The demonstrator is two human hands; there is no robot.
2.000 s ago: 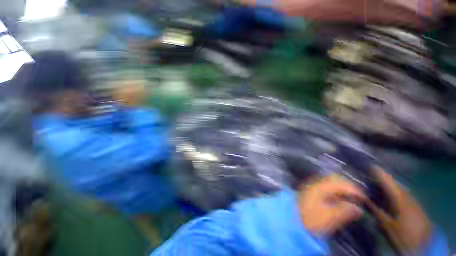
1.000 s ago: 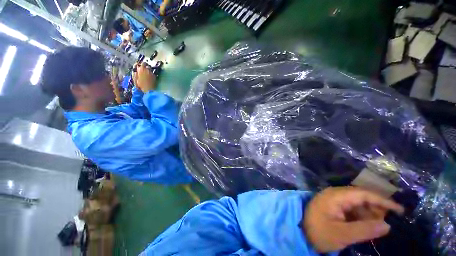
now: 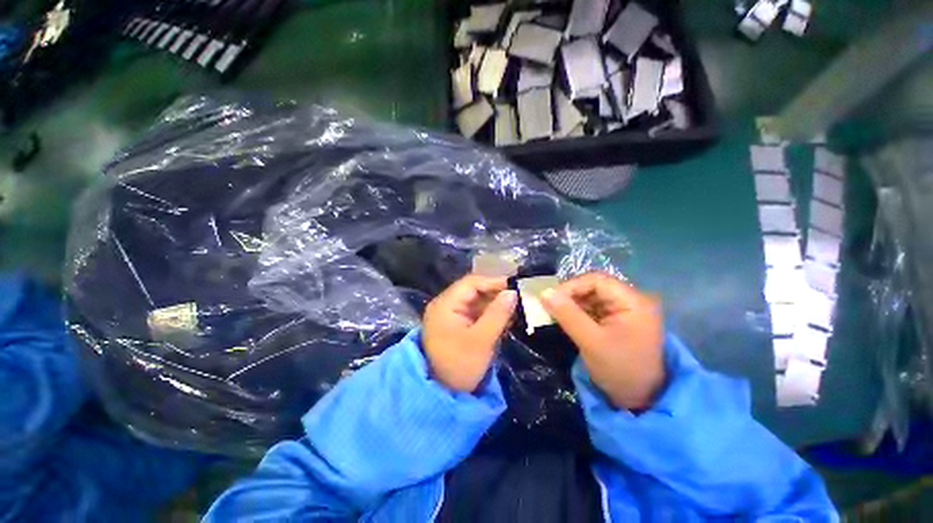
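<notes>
A small silver-white module [image 3: 536, 301] is held up in front of me, above the clear plastic bag [image 3: 338, 235] with dark contents. My right hand [image 3: 622, 337] pinches the module between thumb and fingers at its right side. My left hand [image 3: 460, 332] has thumb and fingertips together on a small black part [image 3: 514, 283] at the module's left edge. Whether the black part is joined to the module is too small to tell. Another silver module [image 3: 495, 264] lies on the bag just behind my left fingertips.
A black tray [image 3: 634, 146] heaped with loose modules stands beyond the bag. Overlapping modules [image 3: 780, 220] lie in two columns at right, beside clear wrap [image 3: 900, 306]. Long black trays [image 3: 194, 41] are at far left. A blue sleeve [image 3: 31, 358] shows at the left edge.
The view has swung right and down, bringing the tray and module columns into sight. Both hands now meet at a module; one second ago only one hand showed clearly.
</notes>
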